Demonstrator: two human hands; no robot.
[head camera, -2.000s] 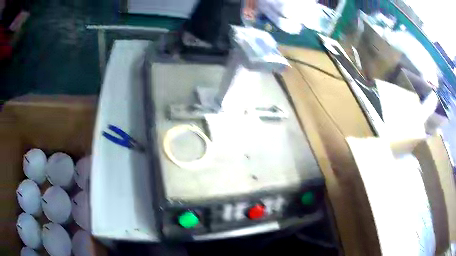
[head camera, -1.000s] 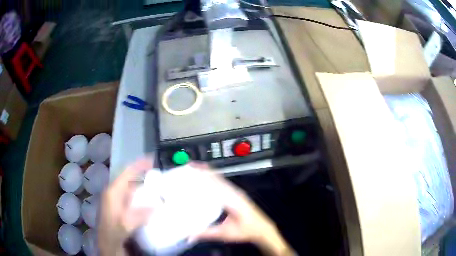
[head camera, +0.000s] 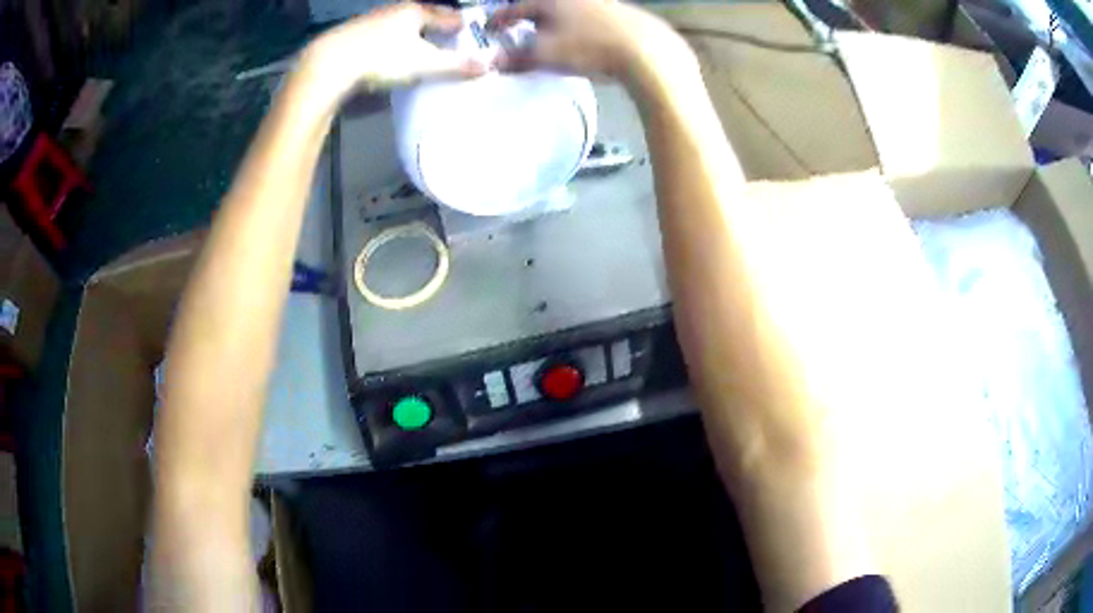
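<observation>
The white plastic housing sits at the fixture of the press machine, its rounded face towards me, hiding the upright arm. My left hand is at the top left of the housing, fingers bent in towards the middle. My right hand is at the top right in the same way. Both hands are blurred and overexposed at the fingers, but they hold the housing's upper edge. Metal clamps show beside the housing.
A cream tape ring lies on the bed. The front panel has a green button and a red button. The left carton is partly behind my left arm. The right carton holds clear plastic film.
Both hands have moved up and forward with the housing, from in front of the panel to the fixture. Two seconds ago no hands were in view.
</observation>
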